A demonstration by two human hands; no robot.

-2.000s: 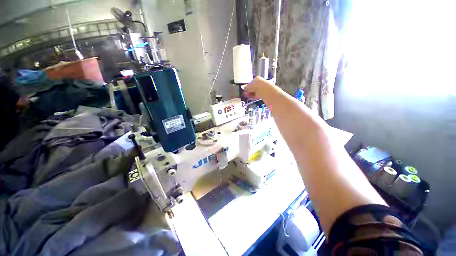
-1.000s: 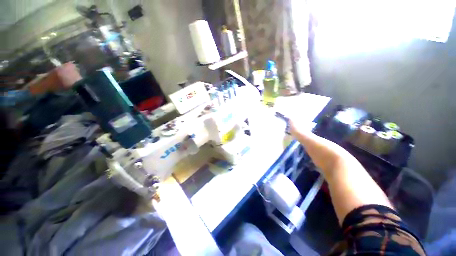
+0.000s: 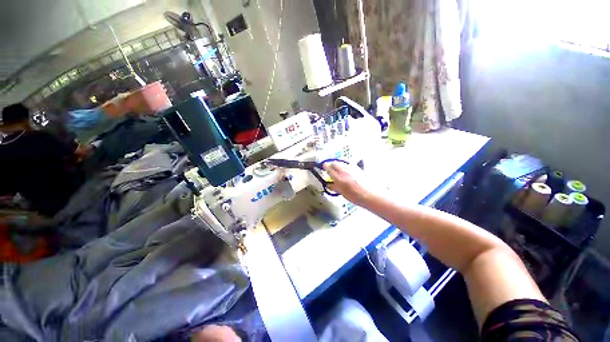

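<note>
My right hand (image 3: 340,178) grips the black handles of the scissors (image 3: 294,163), held over the white sewing machine (image 3: 254,197) with the blades pointing left. My left hand (image 3: 215,334) shows only as a small part at the bottom edge; its fingers and anything in it are hidden. The white heading tape (image 3: 275,287) runs from the needle area down to the bottom edge. Grey curtain fabric (image 3: 127,260) lies in large folds left of the machine.
A green bottle with a blue cap (image 3: 399,120) stands at the table's right rear. Thread cones (image 3: 314,61) stand behind the machine; others (image 3: 558,204) sit in a dark bin at right. A white roll (image 3: 407,267) is below the table. A person (image 3: 33,157) is at far left.
My right arm has moved from the table's right side back over the machine, now with the scissors in hand. My left hand has come partly into view at the bottom. The camera view has shifted.
</note>
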